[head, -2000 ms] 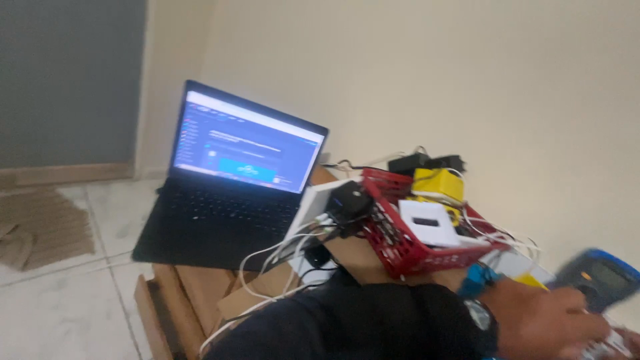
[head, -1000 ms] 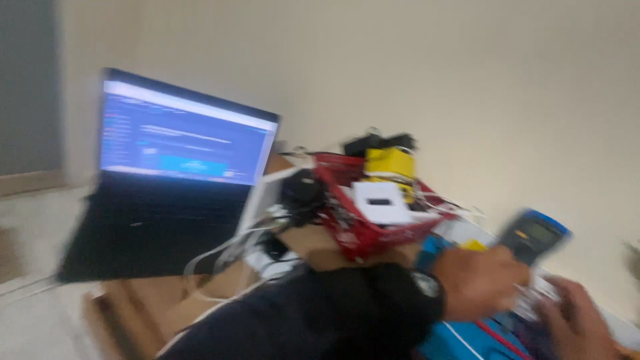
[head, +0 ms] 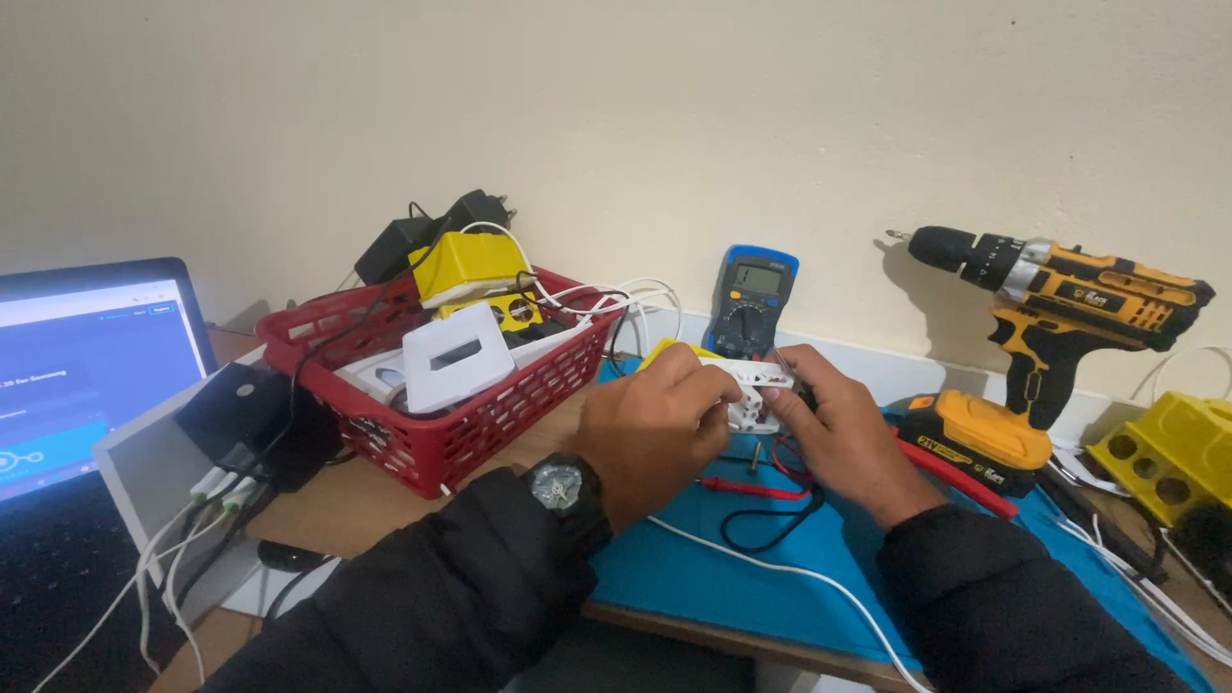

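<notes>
My left hand point(head: 654, 428), with a black watch at the wrist, grips the left side of a white plastic electrical fitting point(head: 753, 393). Its other side is held by my right hand point(head: 835, 423), with a thin metal piece showing between thumb and fingers. My fingers cover much of the fitting. Behind it a blue-edged multimeter point(head: 754, 300) leans near the wall. Below the hands, a red test probe point(head: 751, 488) and its black lead lie on a blue mat point(head: 674, 563). A white cable point(head: 770, 566) runs across the mat.
A red plastic basket point(head: 452, 438) holds a white cover plate point(head: 457, 358) and yellow boxes. At the left are a laptop point(head: 96, 366) and a black adapter point(head: 245, 414) with cables. A yellow and black cordless drill point(head: 1059, 308) stands right, beside another yellow box point(head: 1169, 457).
The view has swung right, bringing the drill and more of the blue mat into sight. Both hands now show fully around the white fitting.
</notes>
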